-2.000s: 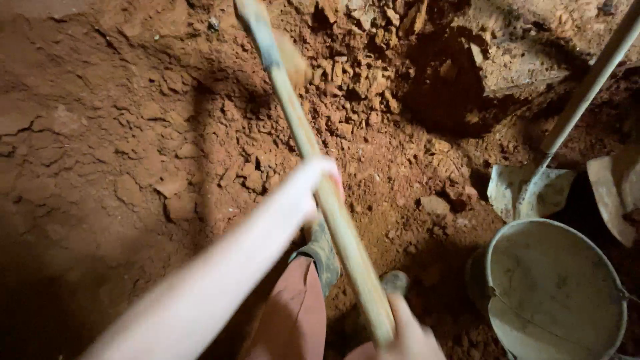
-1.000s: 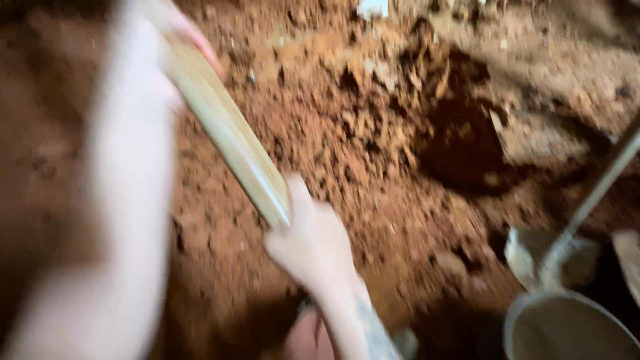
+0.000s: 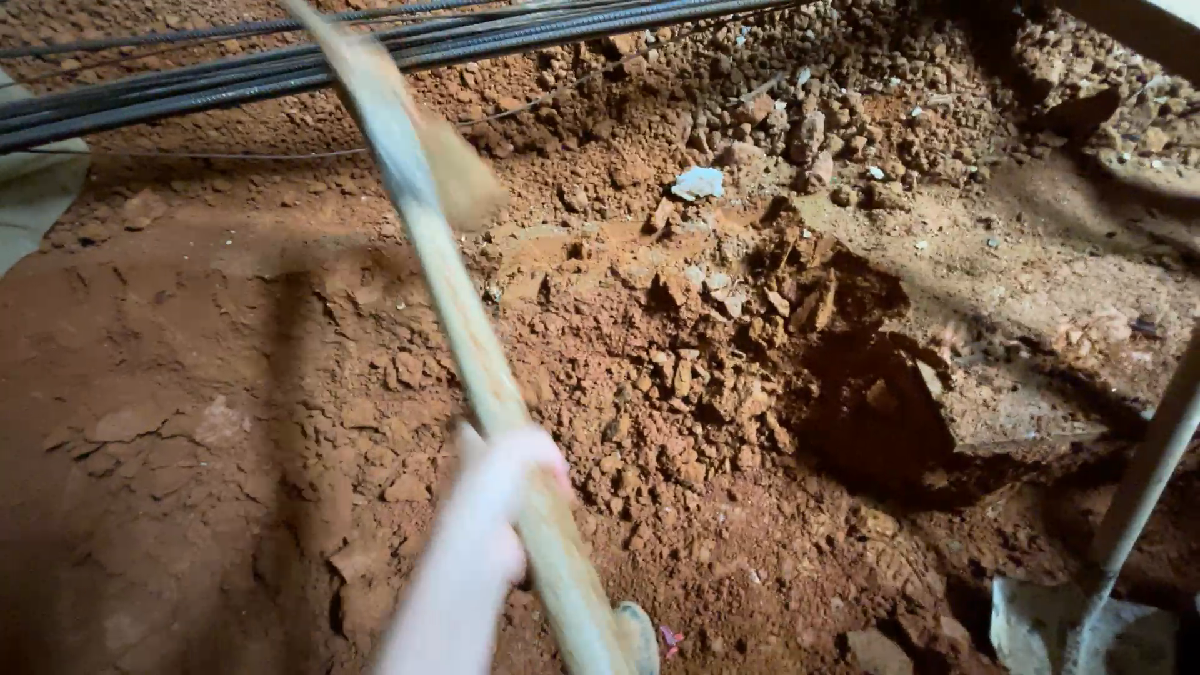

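My left hand is closed around the wooden handle of a pickaxe or mattock, about midway along the part in view. The handle slants from the bottom centre to the upper left. Its blurred head is above the broken reddish soil; whether it touches the ground I cannot tell. My right hand is out of view, below the frame edge.
A bundle of steel rebar crosses the top left. A deep hole opens right of centre. At the lower right a shovel stands with its shaft leaning up right. A white fragment lies on the soil.
My left hand was high near the handle's upper part one second ago and is now lower along it. My right hand has left the view. The view has tilted up, showing the rebar.
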